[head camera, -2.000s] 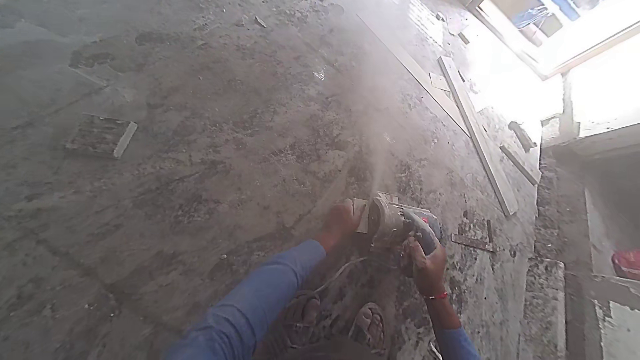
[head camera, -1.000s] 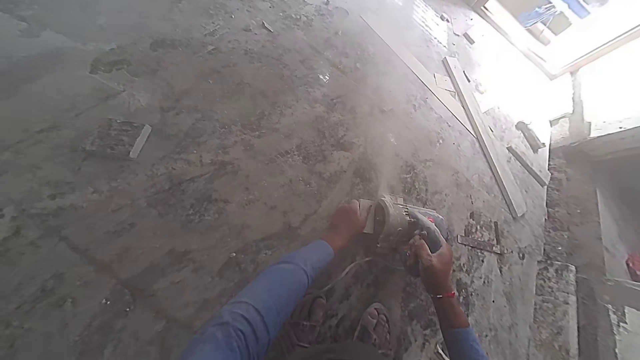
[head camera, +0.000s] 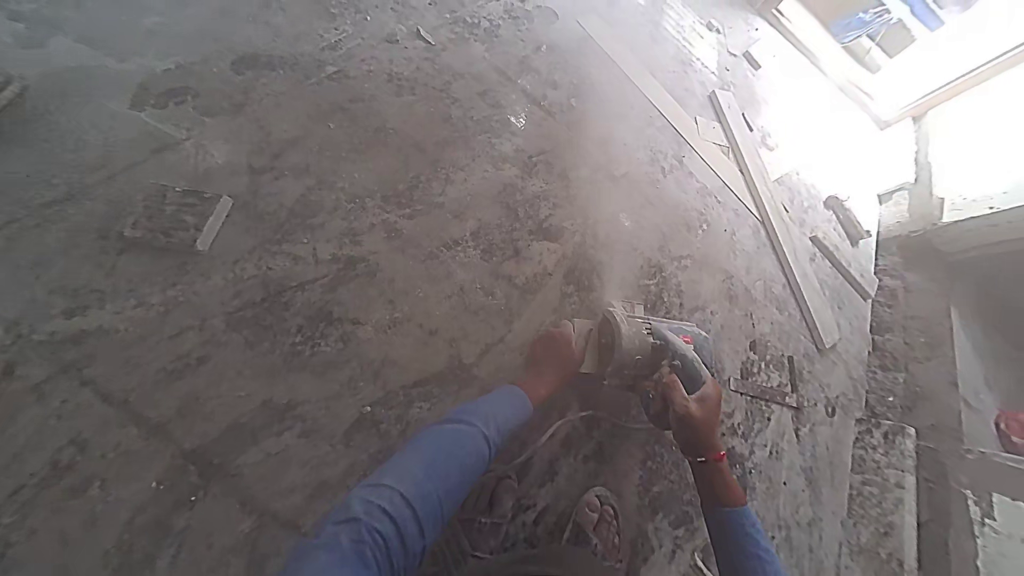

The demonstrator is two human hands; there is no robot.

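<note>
My right hand (head camera: 693, 408) grips the handle of a handheld power cutter (head camera: 656, 344) with a round guard; a red band circles that wrist. Left of the guard, my left hand (head camera: 554, 356) holds a small pale tile piece (head camera: 588, 346) against or very near the tool. The blade itself is hidden by the guard. Dust rises from the far side of the cutter and spreads over the floor. A thin cable (head camera: 552, 432) runs on the floor below the tool.
Long pale strips (head camera: 772, 216) lie at upper right, with short pieces (head camera: 844, 268) beside them. A metal try square (head camera: 764, 392) lies right of the cutter. A flat block (head camera: 180, 218) lies at left. My sandalled feet (head camera: 596, 524) are just below the tool.
</note>
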